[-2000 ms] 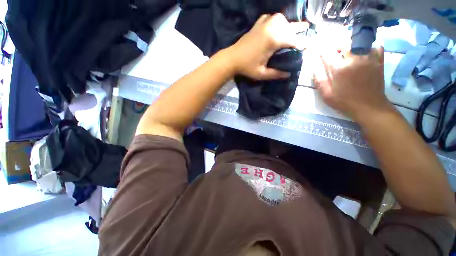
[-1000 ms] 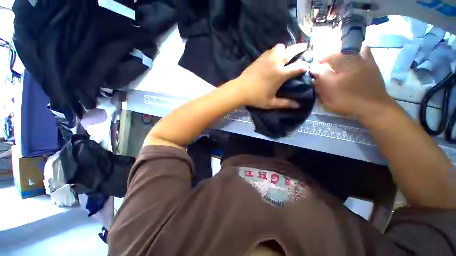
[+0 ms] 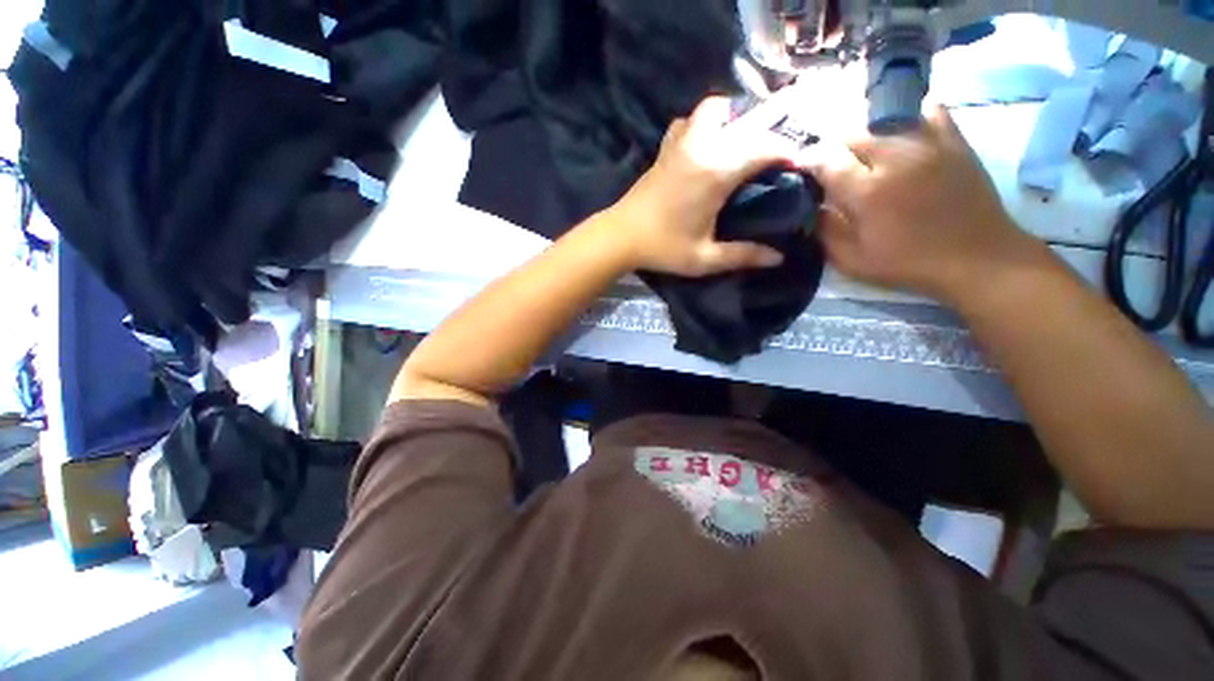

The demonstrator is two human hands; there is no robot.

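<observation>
A black garment (image 3: 746, 299) lies under my left hand, and its lower part hangs over the table's front edge. My left hand (image 3: 692, 200) is closed around its bunched end, thumb and fingers around the cloth. My right hand (image 3: 912, 200) is at the right side of the same end, its fingertips touching the cloth edge beside my left fingers; overexposure blurs the exact grip. A small pale patch with dark marks shows between the hands. The presser foot and needle area (image 3: 799, 29) of the sewing machine (image 3: 1045, 11) is just above my hands.
A black garment pile (image 3: 173, 173) with white strips is at the left. Light grey-blue cloth pieces (image 3: 1132, 120) and black scissors (image 3: 1156, 260) are at the right. A measuring tape (image 3: 865, 342) runs along the front edge. A cardboard box (image 3: 96, 512) stands low at the left.
My hands and the garment end have come down from the needle area toward the front edge since the earliest frame. My right hand has moved in to meet my left. The view has shifted slightly.
</observation>
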